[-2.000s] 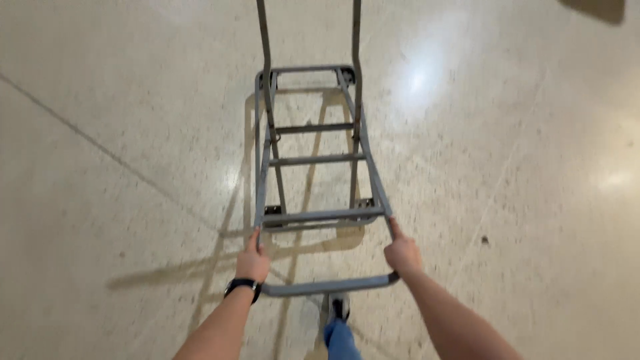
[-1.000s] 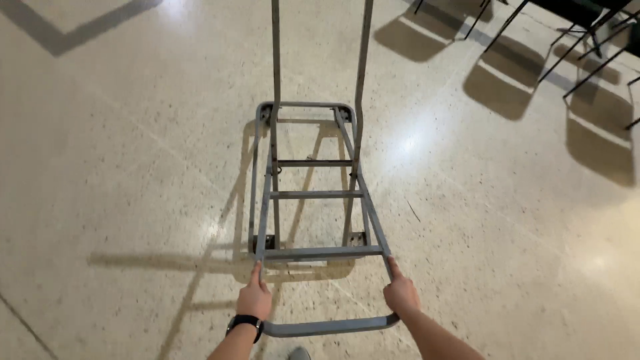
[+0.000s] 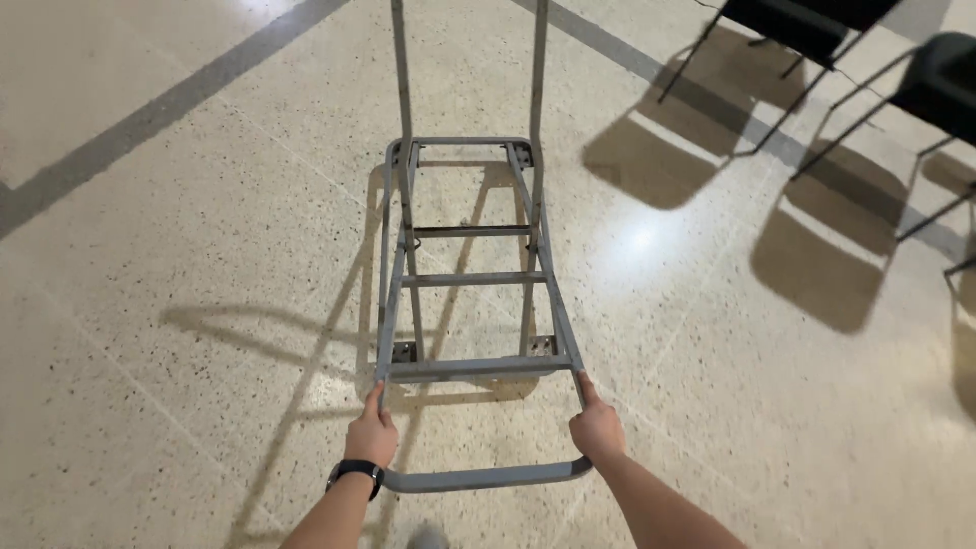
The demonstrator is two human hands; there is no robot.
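A grey metal frame cart stands in front of me, with a rectangular base low on the floor and caster plates at its corners. My left hand is closed around the left side of the near handle end, its index finger stretched along the tube; a black watch is on that wrist. On the opposite side tube, my right hand grips in the same way, index finger pointing forward. The near crossbar curves between the hands. Two upright bars rise past the top edge of the view.
Black chairs with thin metal legs stand at the upper right, casting shadows on the speckled floor. Dark grey bands cross the floor at the upper left and upper right. A shoe tip shows at the bottom edge.
Both hands keep their hold on the cart. Across the frames the floor has shifted under it; the chairs, absent two seconds ago, now show at the upper right, and grey floor bands have come into view.
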